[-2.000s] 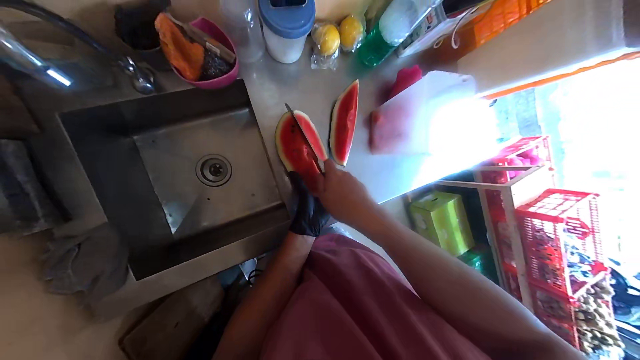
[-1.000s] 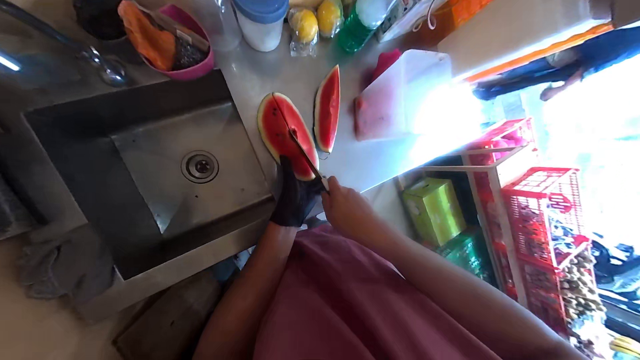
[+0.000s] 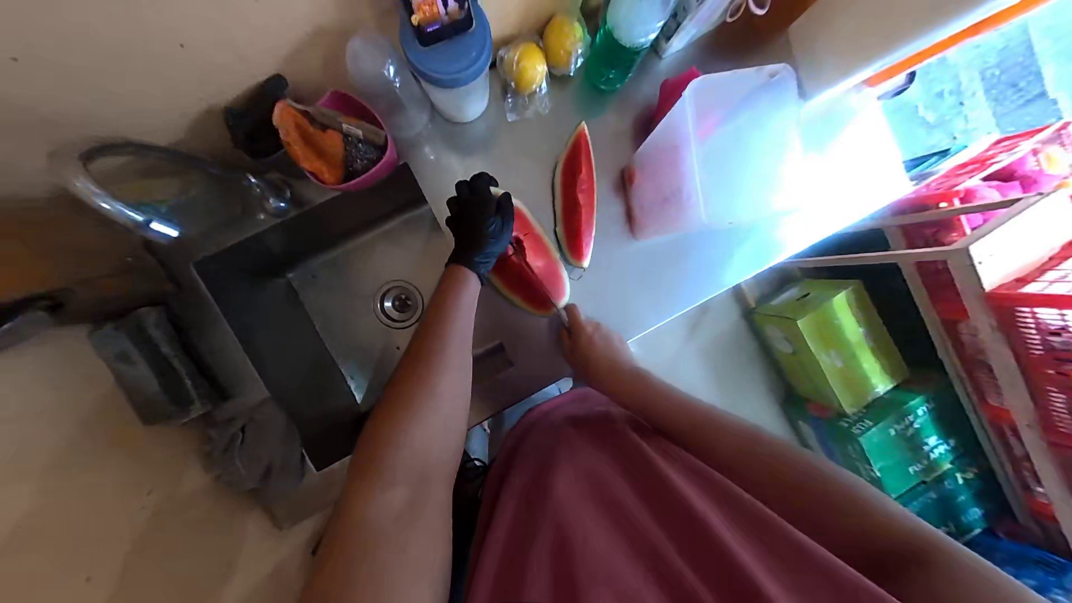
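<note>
A large piece of cut watermelon (image 3: 534, 266) lies red flesh up on the steel counter at the sink's right edge. My left hand (image 3: 480, 224), in a black glove, rests on its upper left end, with the fingers curled over the rind. My bare right hand (image 3: 593, 342) is closed around the handle of a knife (image 3: 540, 285) at the near end of the piece. The blade lies along the red flesh, and its tip is near the gloved hand. A narrower watermelon wedge (image 3: 576, 197) lies apart, to the right.
The steel sink (image 3: 314, 377) is on the left below a faucet (image 3: 126, 205). Behind stand a pink bowl (image 3: 381, 163), a blue-lidded container (image 3: 448, 63), wrapped lemons (image 3: 526, 69) and a green bottle (image 3: 615, 50). A translucent plastic bin (image 3: 712, 155) is to the right, with red crates (image 3: 1038, 335) beyond.
My left hand has moved from the near end of the large watermelon piece to its far end. My right hand still holds the knife at the near end.
</note>
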